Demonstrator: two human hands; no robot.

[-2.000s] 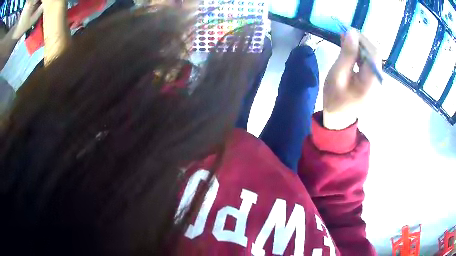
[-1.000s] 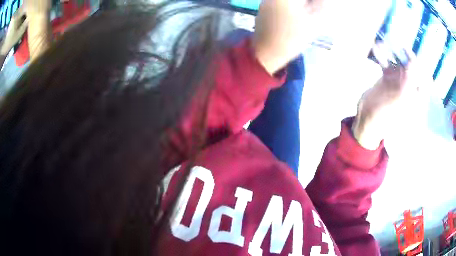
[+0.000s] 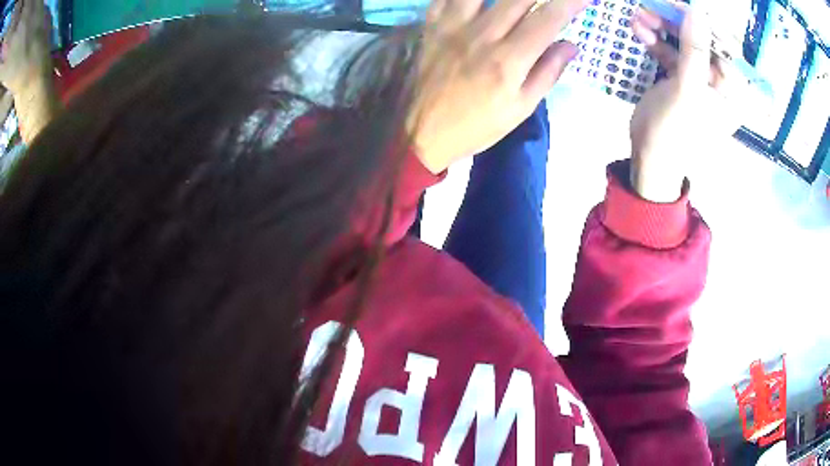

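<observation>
A white sticker sheet [image 3: 612, 50] with rows of small dark ovals shows at the top, between my two hands. My left hand [image 3: 482, 77] is left of it, back of the hand up, thumb apart from the fingers. The thumb tip is at the sheet's left edge; the other fingertips are cut off by the frame, so whether it grips the sheet is unclear. My right hand [image 3: 673, 100] is at the sheet's right side, fingers bent around a slim pale tool [image 3: 728, 59], blurred in glare.
A black tray frame [image 3: 774, 148] with pale blue phone-shaped pieces [image 3: 774, 55] is at the upper right. A green surface [image 3: 136, 14] runs along the upper left, near another person's hand [image 3: 27, 45]. Red stools [image 3: 763, 396] stand lower right. Dark hair hides much of the left side.
My left hand, blurred and further right a second ago, has moved left. My right hand has moved up and left. The sheet, hidden a second ago, shows again, further right than two seconds ago.
</observation>
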